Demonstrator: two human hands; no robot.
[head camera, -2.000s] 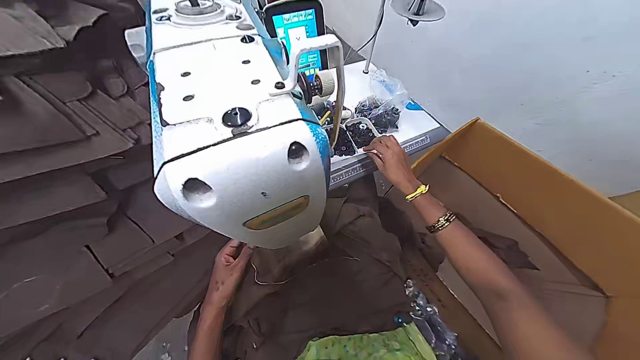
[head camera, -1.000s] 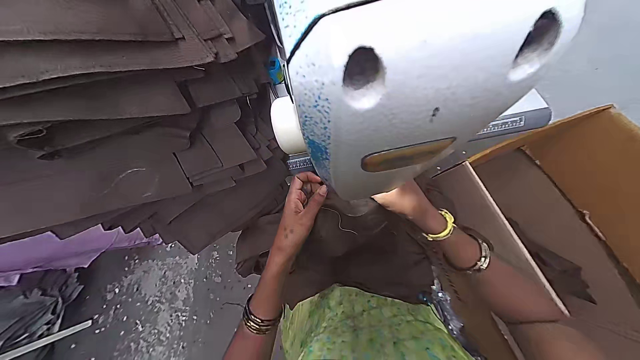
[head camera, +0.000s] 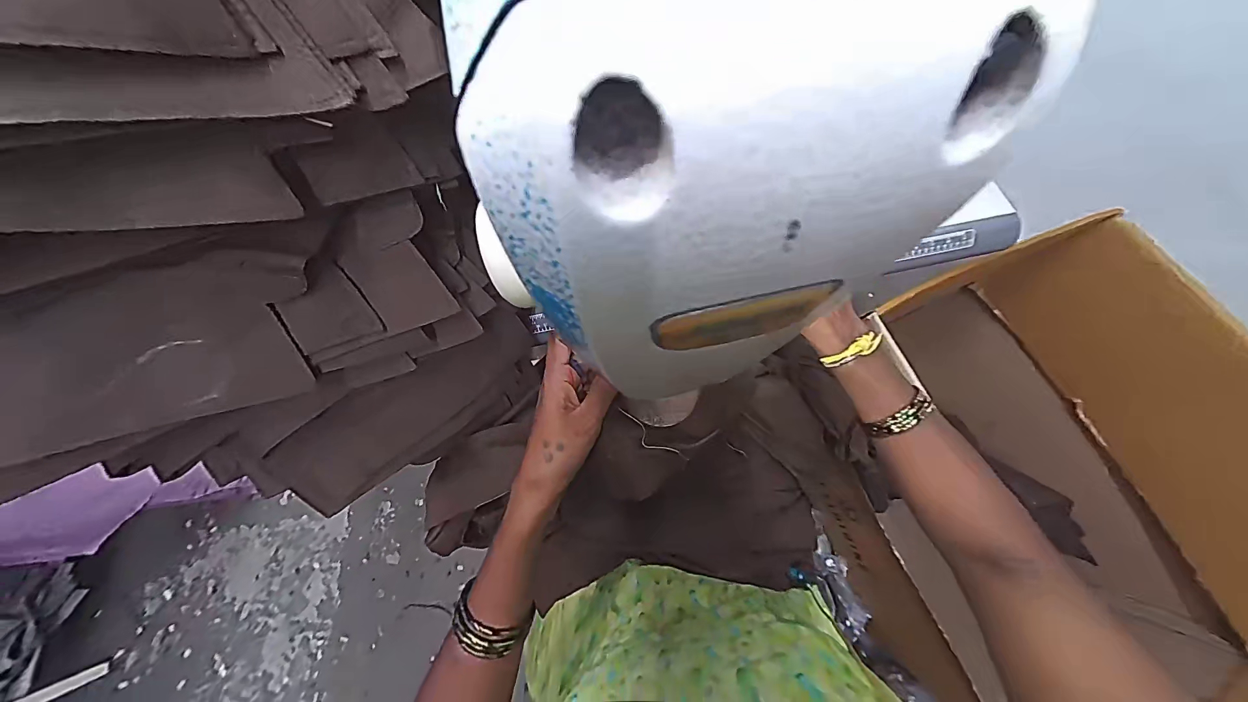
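Observation:
The white head of an industrial sewing machine (head camera: 741, 214) fills the upper middle and hides the needle area. Dark brown fabric (head camera: 682, 507) lies beneath it and drapes toward my lap. My left hand (head camera: 570, 409) is at the machine's lower left edge, thumb and fingers close together at the fabric; what they pinch cannot be made out. My right hand (head camera: 831, 327) reaches behind the machine head at its lower right, fingers hidden. A loose pale thread (head camera: 658, 447) lies on the fabric between my hands.
Stacked dark brown fabric pieces (head camera: 146, 331) rise at the left, with purple fabric (head camera: 78, 517) below them. An open cardboard box (head camera: 1150, 341) stands at the right, holding some brown cloth. Scraps litter the grey floor (head camera: 263, 585) at lower left.
My right hand has moved from the small dark parts beside the machine to behind its head. My left hand remains at the fabric. The view has shifted closer to the machine head.

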